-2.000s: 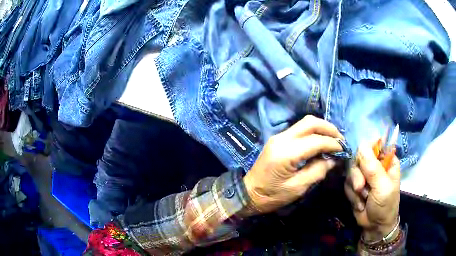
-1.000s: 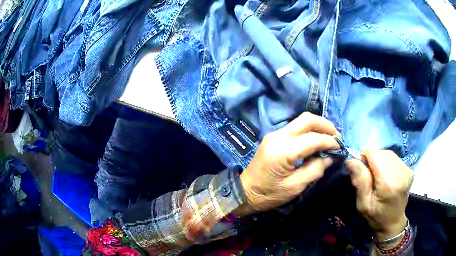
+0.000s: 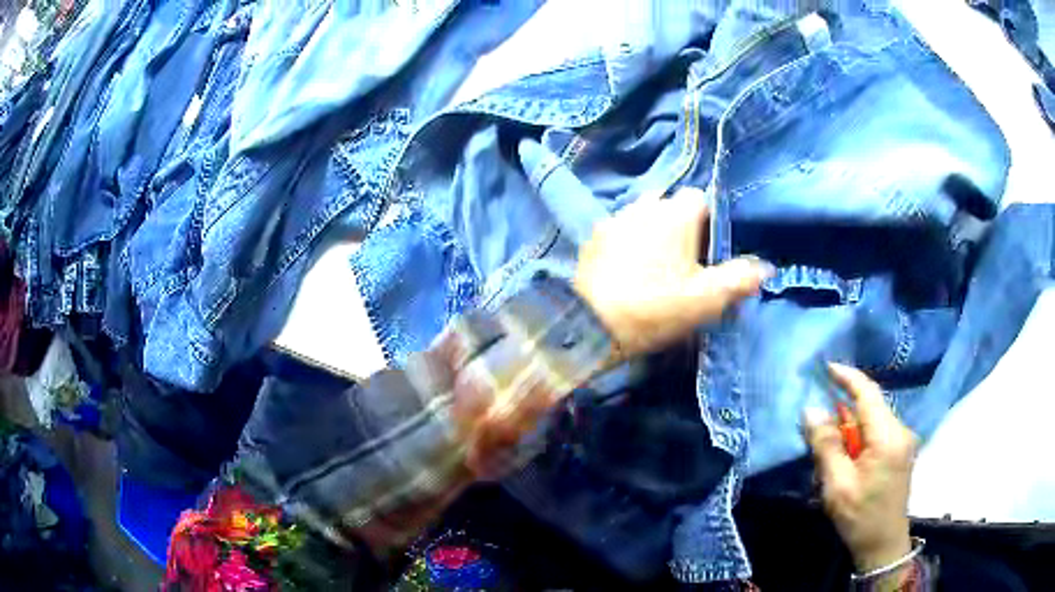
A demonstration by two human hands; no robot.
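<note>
A blue denim garment (image 3: 787, 347) lies spread in front of me, its stitched front edge running down the middle and its lower corner hanging over the table edge. My left hand (image 3: 659, 272) lies across the upper middle of the garment, thumb stretched to the right; whether its fingers grip cloth is hidden. My right hand (image 3: 862, 457) is at the lower right, over the garment, closed around snips with orange handles (image 3: 851, 433). The blades are blurred.
Overlapping denim garments (image 3: 174, 208) are piled at the left. White tabletop (image 3: 995, 428) shows at the right and in a patch at the left. A blue surface (image 3: 139, 515) is at the lower left. A floral cloth (image 3: 220, 544) shows at the bottom.
My left hand has moved up and away from the edge that it pinched. The garment has shifted and its front edge now hangs lower. My right hand has moved slightly down and apart from the left.
</note>
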